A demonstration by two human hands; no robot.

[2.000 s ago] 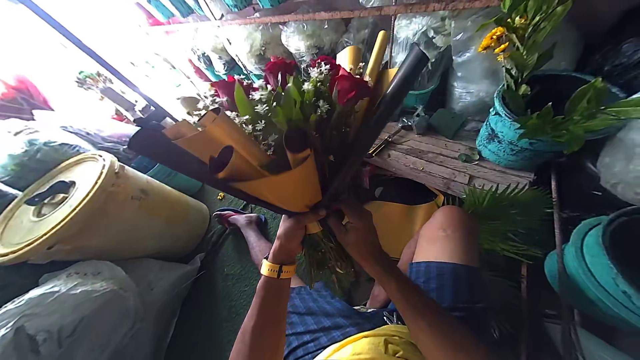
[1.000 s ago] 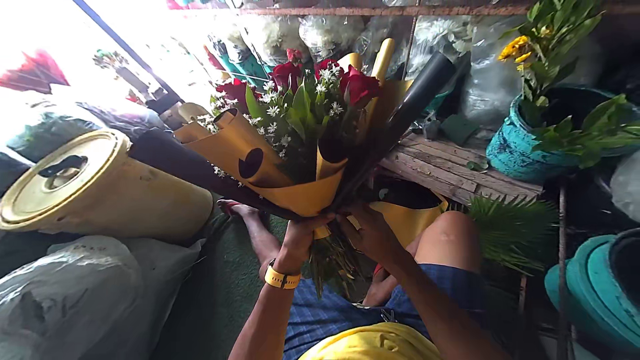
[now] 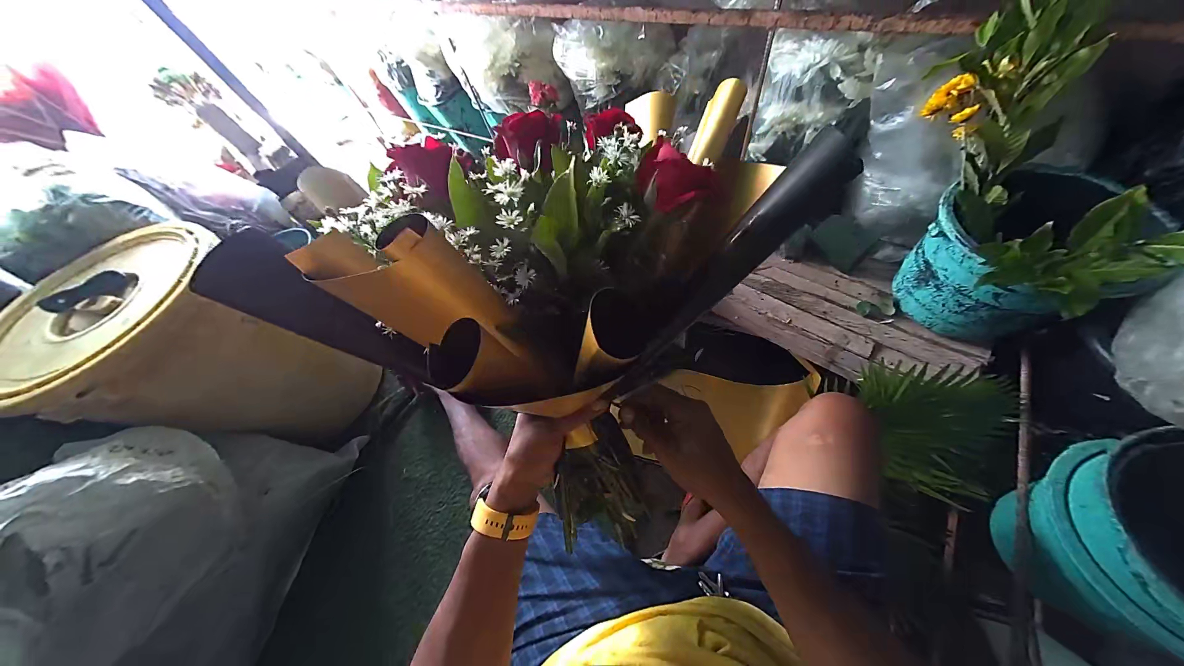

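Observation:
A bouquet of red roses [image 3: 527,139], small white flowers and green leaves stands in gold and black wrapping paper [image 3: 425,301]. My left hand [image 3: 541,449], with a yellow watch strap at the wrist, grips the bouquet's neck. Below it hang the bare green stems [image 3: 597,490]. My right hand [image 3: 675,430] is at the right side of the neck, fingers bent and pinched near the paper's lower edge; whether something thin is between them cannot be told. Behind that hand lies another sheet of gold and black paper [image 3: 740,407].
A yellow plastic drum [image 3: 250,351] lies tilted at left above a clear plastic bag [image 3: 120,536]. At right are a wooden plank bench [image 3: 832,314], a teal bucket [image 3: 943,277] with foliage and yellow flowers, a palm leaf [image 3: 943,425] and more teal buckets [image 3: 1064,536]. Plastic-wrapped flowers [image 3: 610,65] line the back.
The bouquet stands somewhat more upright than two seconds ago. My left hand keeps its grip on the neck, and my right hand remains beside it.

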